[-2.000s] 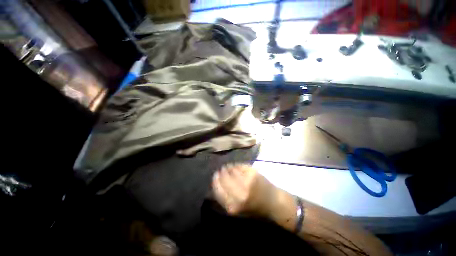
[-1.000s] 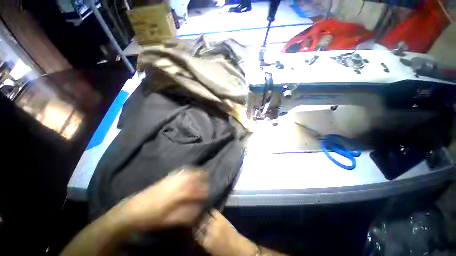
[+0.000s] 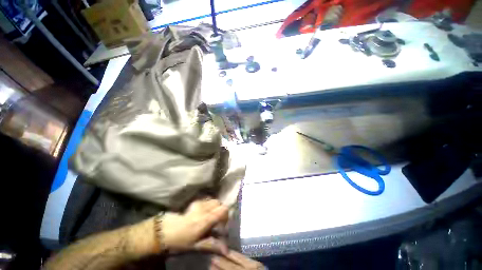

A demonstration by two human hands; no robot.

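Note:
The shiny olive-brown lining fabric [image 3: 153, 158] lies in a large crumpled heap left of the needle. The dark outer fabric [image 3: 113, 211] shows below it, toward the front edge. My left hand [image 3: 193, 224] is closed on the lining's near edge, in front of the presser foot. My right hand [image 3: 236, 260] is at the bottom edge, partly cut off, its fingers against the fabric beside my left hand; its grip is unclear. The presser foot and needle area [image 3: 246, 132] is glaring and blurred. A fabric strip runs from there toward my hands.
The white machine head [image 3: 327, 66] crosses the upper right. Blue-handled scissors [image 3: 362, 167] lie on the bed right of the needle, with a dark flat object [image 3: 436, 174] beyond them. A cardboard box [image 3: 116, 22] and a red cloth [image 3: 359, 15] are behind.
The lining now covers much of the dark fabric that lay on top a second ago. My left hand has moved onto the lining's near edge. The camera view has shifted.

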